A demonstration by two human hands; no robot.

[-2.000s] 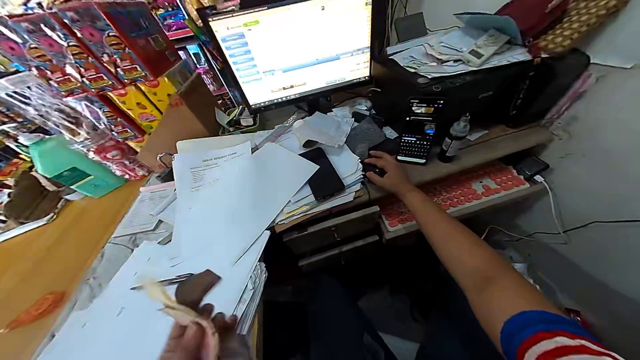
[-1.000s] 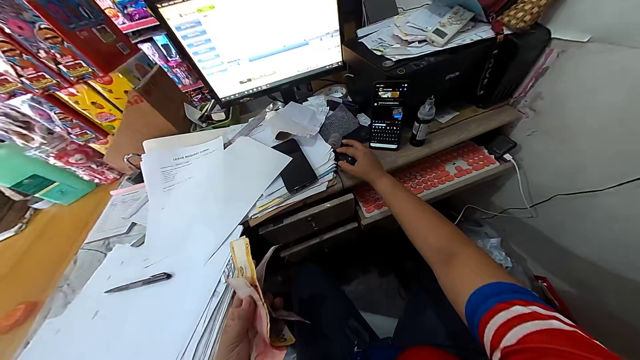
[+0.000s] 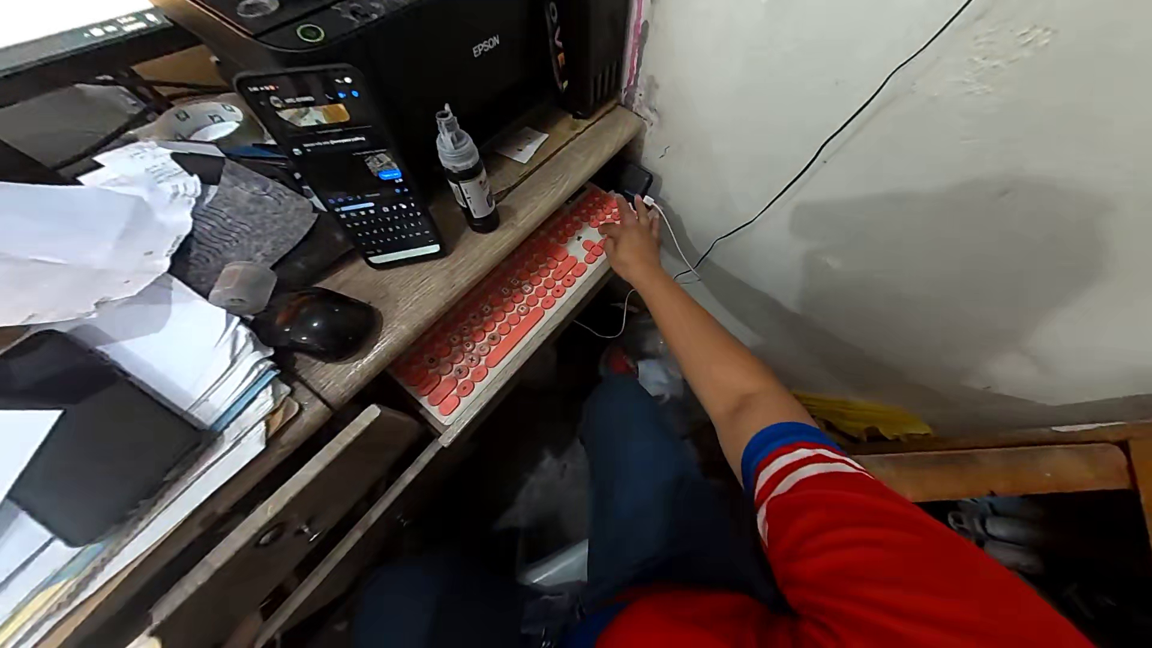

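Observation:
My right hand rests at the far right end of a red and white keyboard, fingers spread over its number keys. The keyboard lies on a pull-out shelf under the desk top. A black computer mouse sits on the desk edge with no hand on it. Behind it a smartphone stands propped upright, its screen lit with an on-screen keyboard. An ink bottle stands to the right of the phone. My left hand is out of view.
A black Epson printer stands at the back. Papers and a black phone or case lie at the left, above a partly open drawer. A white cable runs by the wall; a wooden ledge is at the right.
My right hand has left the mouse and moved right onto the keyboard's far end. My left hand, earlier holding banknotes, has gone out of view. The view has swung right and down.

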